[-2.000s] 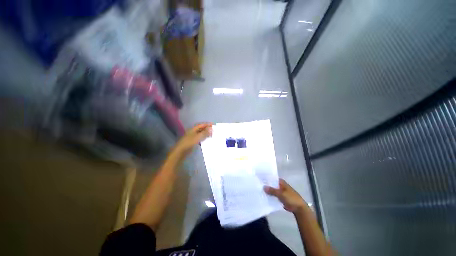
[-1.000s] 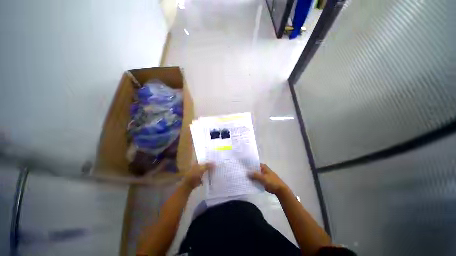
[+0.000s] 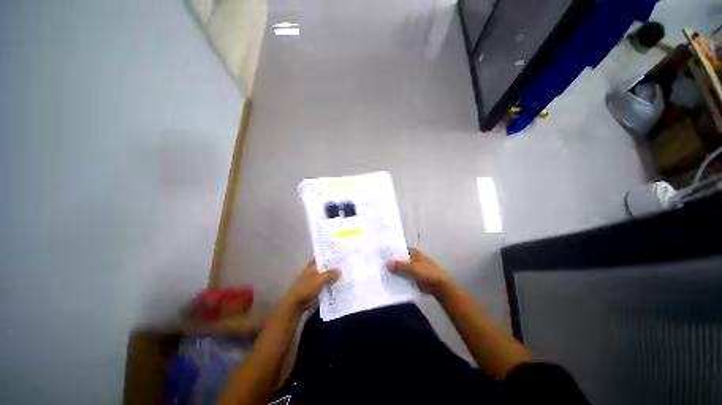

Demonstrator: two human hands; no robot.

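A stack of white printed sheets (image 3: pixel 360 245) is held in front of my body, at the middle of the view. The top page shows two small dark garment pictures, yellow highlighted bands and blurred text. My left hand (image 3: pixel 315 285) grips the lower left edge, with the thumb on top. My right hand (image 3: pixel 419 271) grips the lower right edge, also with the thumb on top. The fingers under the stack are hidden.
A pale wall (image 3: pixel 119 174) runs along the left. A cardboard box (image 3: pixel 142 368) with plastic-wrapped blue items is at the lower left. A dark-framed ribbed glass partition (image 3: pixel 617 316) is at the lower right. Blue cloth (image 3: pixel 566 59) and a grey bin (image 3: pixel 636 107) are at the upper right.
My left hand has moved from the stack's top corner to its lower left edge. The box has shifted down and left in view. The partition's end, blue cloth and bin now show at the right.
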